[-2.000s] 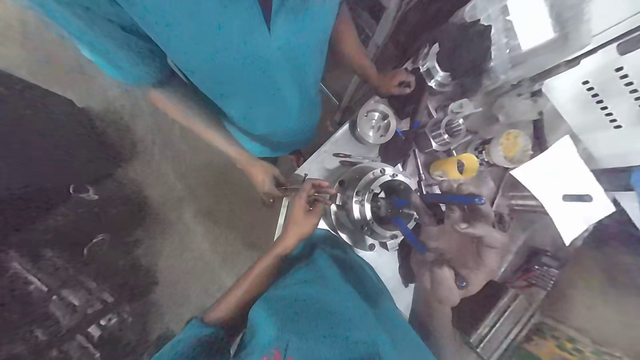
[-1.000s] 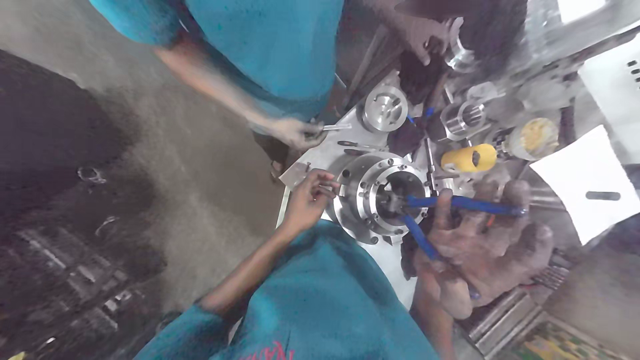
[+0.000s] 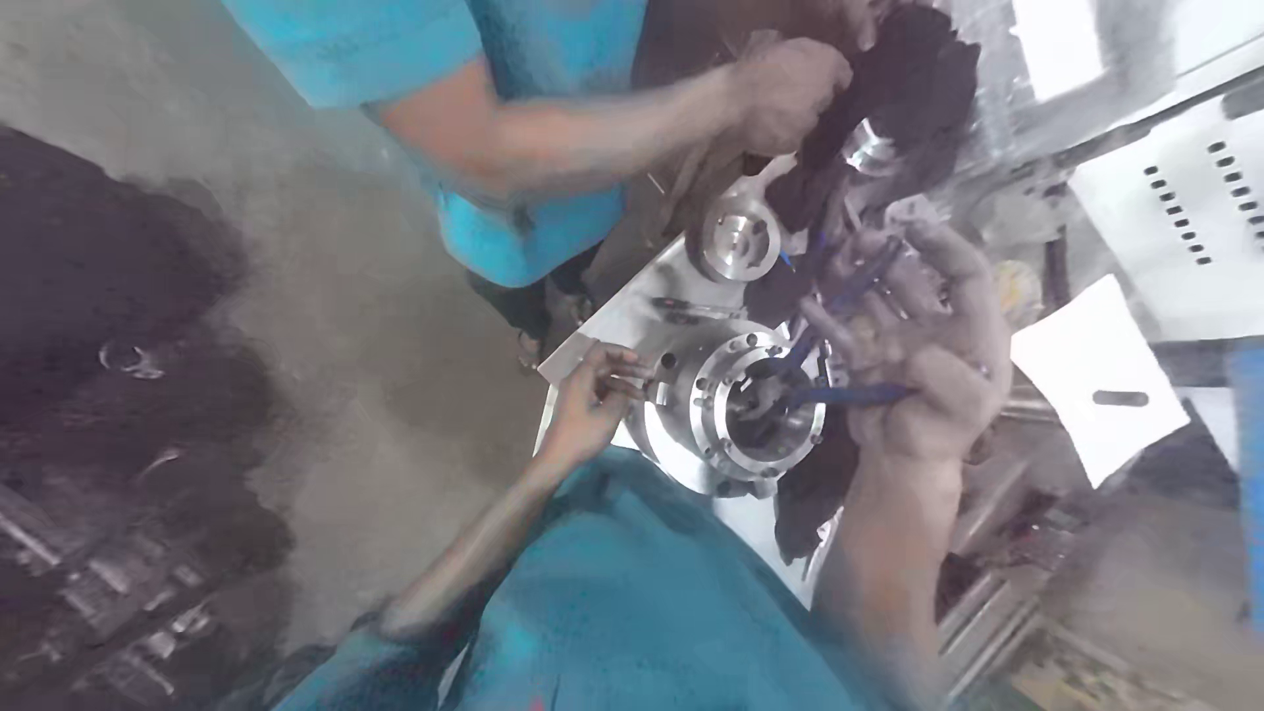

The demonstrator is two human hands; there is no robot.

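Note:
A round, shiny metal housing with a bolted ring around its open bore stands on the metal plate. My left hand is at the housing's left side, fingertips on or close to it; whether they pinch a small part is unclear. On the other side, my right hand is closed around blue-handled pliers, blurred, whose jaws reach into the bore. Just beyond the housing sits a round metal part with a hollow face, and a slim dark tool lies between the two.
A co-worker's hand and forearm reach across at the top, beside dark cloth. Another small metal part lies near that cloth. White sheets and a slotted panel are at the right.
The co-worker's hand has left the area by my left hand, where it held a thin metal piece, and is up by the dark cloth. The yellow cup is hidden behind my right hand.

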